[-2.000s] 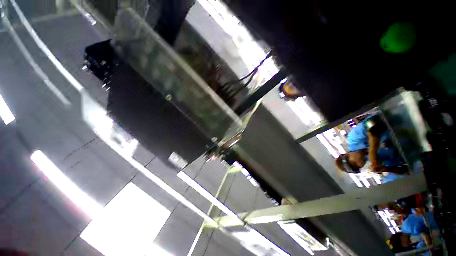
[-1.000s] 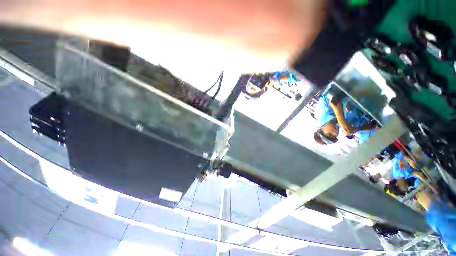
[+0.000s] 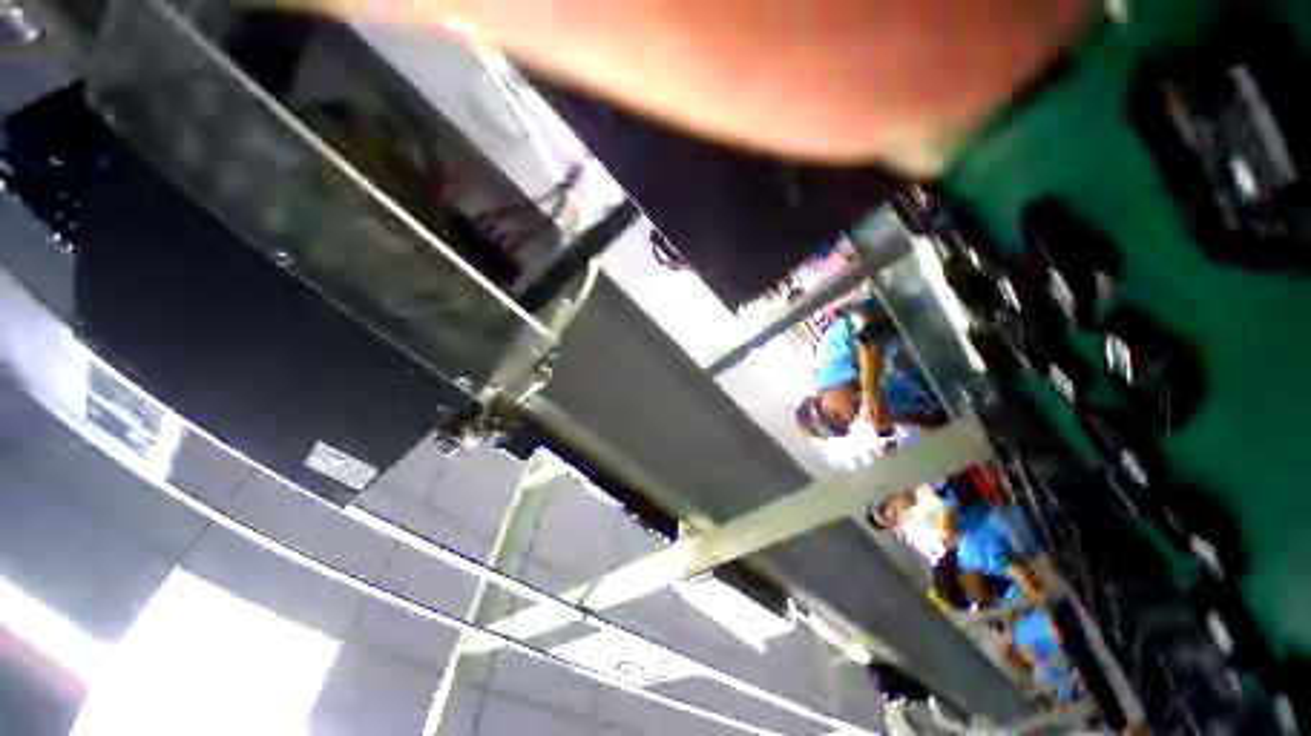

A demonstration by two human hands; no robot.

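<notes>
The view is tilted steeply. A large, blurred, skin-coloured shape crosses the top edge very close to the camera. It seems to be part of my right hand or arm; its fingers and anything held cannot be made out. My left hand is not seen. Several black modules with pale marks lie loose on the green mat at the right. A larger-looking, near black module lies at the upper right. A dark box-like shape lies partly behind the skin-coloured shape.
A clear guard panel runs diagonally beside a large black flat panel at the left. A pale rail crosses a grey beam. Black trays line the mat's edge. People in blue sit beyond. Ceiling lights show at lower left.
The view has swung and tilted. The skin-coloured shape, absent in the oldest frame, now covers less of the upper left than a second ago. More green mat and modules show at the right.
</notes>
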